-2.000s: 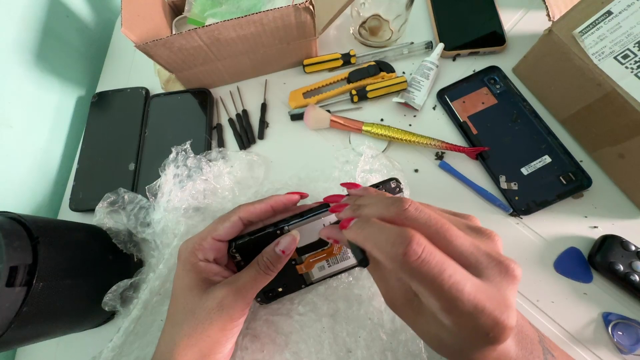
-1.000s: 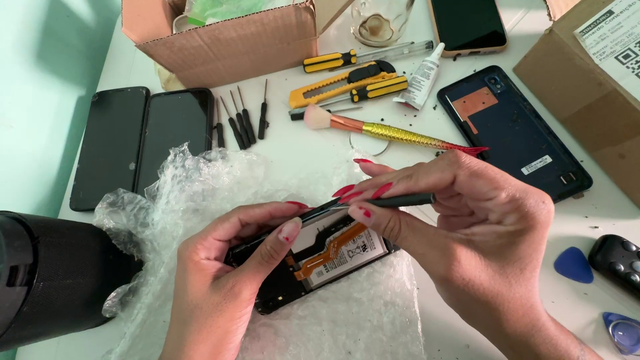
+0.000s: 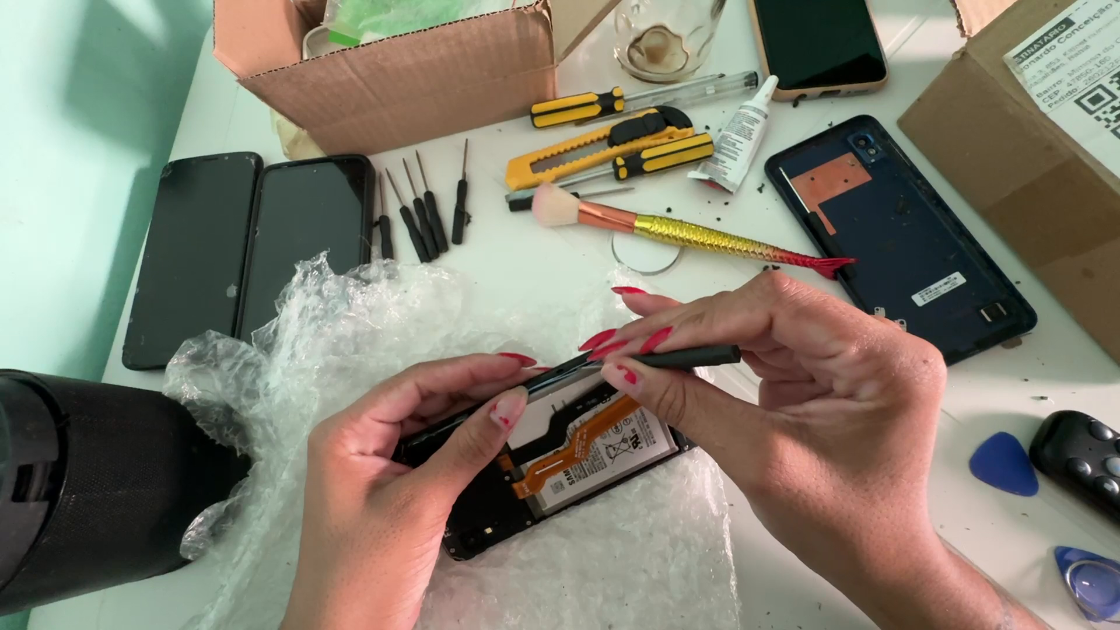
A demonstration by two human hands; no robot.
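Observation:
My left hand (image 3: 411, 472) grips the left part of an opened smartphone body (image 3: 494, 516), thumb on its upper long edge. The phone is tilted over bubble wrap (image 3: 612, 560), its battery (image 3: 630, 442) and orange flex cable (image 3: 577, 451) facing up. Between the thumb and fingers of my right hand (image 3: 770, 376) is a slim black tool (image 3: 700, 357), its tip at the phone's upper edge near my left fingertips. Whether the tip touches the edge is unclear. A dark blue phone back cover (image 3: 919, 227) lies to the right, beyond my right hand.
Behind are small screwdrivers (image 3: 420, 210), a yellow utility knife (image 3: 604, 149), a glue tube (image 3: 739, 140) and a makeup brush (image 3: 700, 232). Cardboard boxes (image 3: 420, 79) stand at the back and right. Two dark phones or screens (image 3: 192, 262) and a black cylinder (image 3: 114, 490) are left; a blue pick (image 3: 1004, 464) is right.
Since two seconds ago, my right hand has shifted, and the black tool and more of the battery have come into view. A blue pry tool beside the back cover is now hidden behind my right hand.

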